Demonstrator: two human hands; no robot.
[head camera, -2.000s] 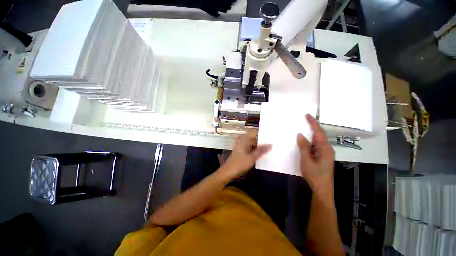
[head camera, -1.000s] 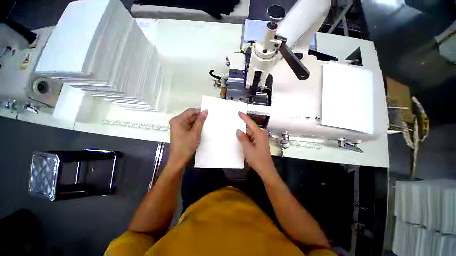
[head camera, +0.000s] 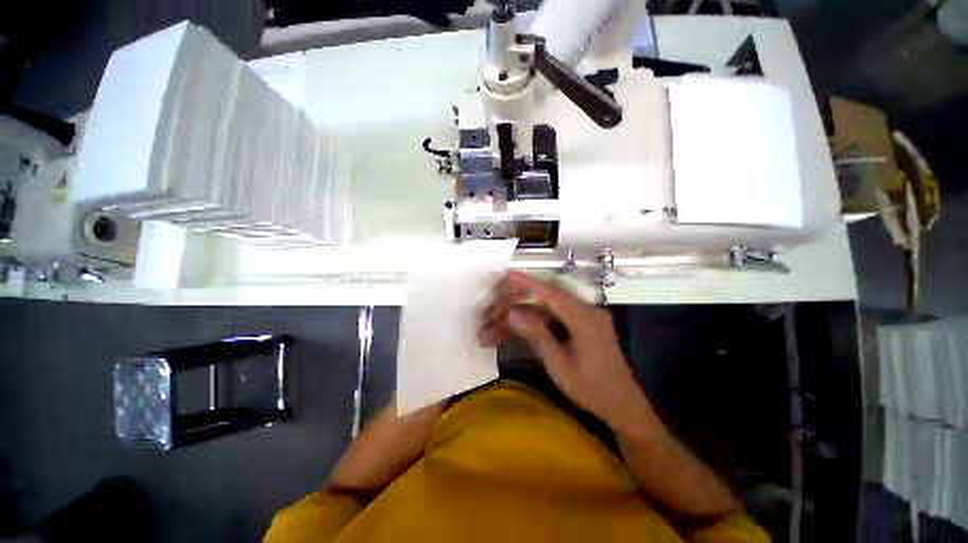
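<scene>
A white cut panel (head camera: 444, 337) is raised and tilted in front of the table's edge, below the needle area (head camera: 499, 207). My left hand is hidden behind the panel; only my left forearm shows below it. My right hand (head camera: 520, 318) is blurred, fingers curled over the panel's right edge; whether they grip it cannot be told. The sewing machine (head camera: 626, 180) stands beyond. A small pile of white panels (head camera: 738, 154) lies flat on its right end. A tall leaning stack of white panels (head camera: 228, 138) stands at the left of the table.
A dark-handled lever (head camera: 576, 83) angles over the machine. Metal fittings (head camera: 607, 265) line its front edge. A second white machine (head camera: 32, 202) is at far left, a stool (head camera: 149, 398) below left. At right are a cardboard box (head camera: 858, 133) and more white bundles (head camera: 929, 414).
The panel has moved from the needle area toward my body, first left and then lower, and now tilts. My left hand has gone behind it. The camera view has shifted.
</scene>
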